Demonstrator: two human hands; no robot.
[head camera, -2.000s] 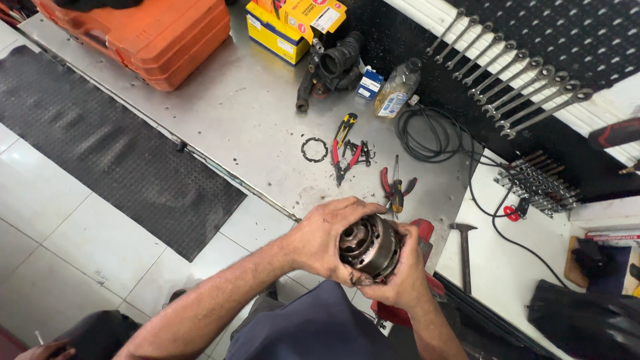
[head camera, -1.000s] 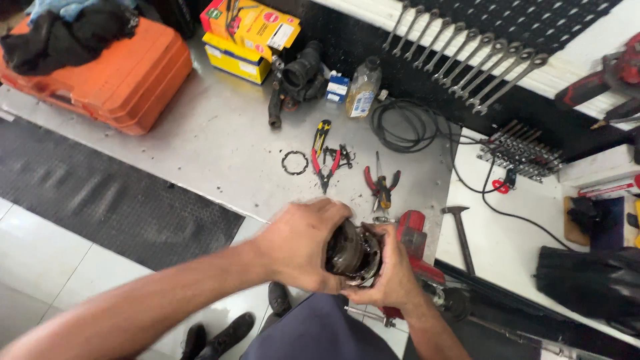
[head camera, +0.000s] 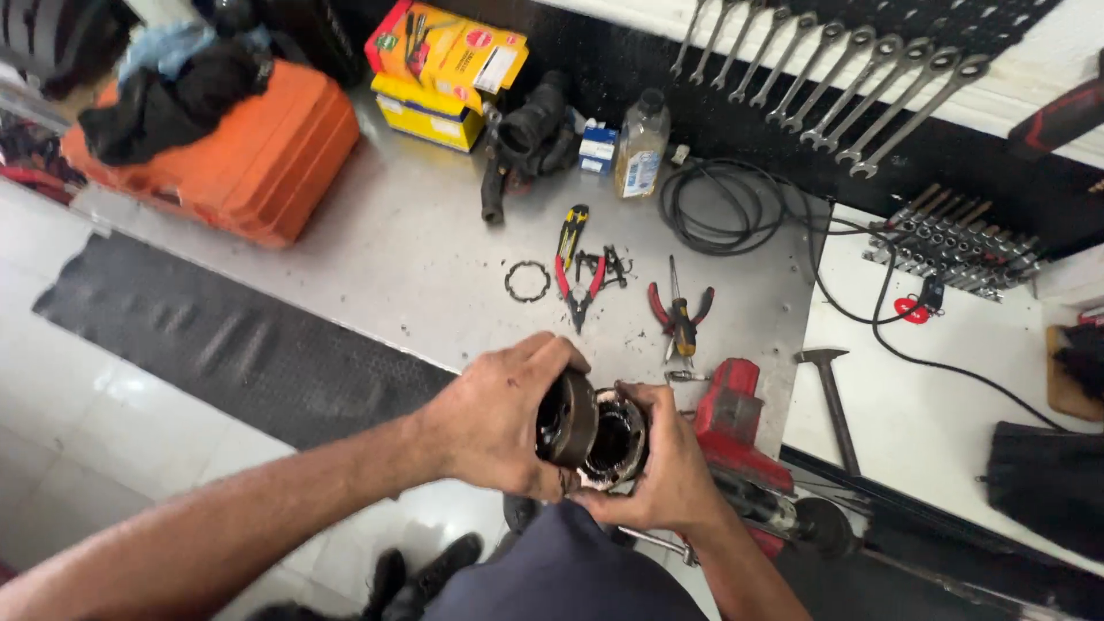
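My left hand (head camera: 509, 414) grips a dark, greasy metal cylindrical housing (head camera: 576, 423), its open end tilted toward me. Close beside it, my right hand (head camera: 664, 466) holds a metal ring-shaped part (head camera: 623, 440) with a toothed inner bore and dark grease inside. Whether the two parts touch is hard to tell. Beyond my hands on the metal bench lie a thin notched ring (head camera: 527, 281), red-handled pliers (head camera: 580, 289), a yellow-and-black tool (head camera: 573, 226), and a screwdriver (head camera: 682, 326) across another pair of pliers (head camera: 657, 306).
A red bench vise (head camera: 729, 405) stands close to my right hand, with a shaft in it. A hammer (head camera: 832, 405) lies on the white surface at right. An orange case (head camera: 293, 164), boxes (head camera: 427, 116), a bottle (head camera: 642, 147) and coiled cable (head camera: 720, 211) are farther back.
The two metal parts, together between my hands earlier, now appear separated, one in each hand. The toothed bore has come into sight. The view has shifted somewhat.
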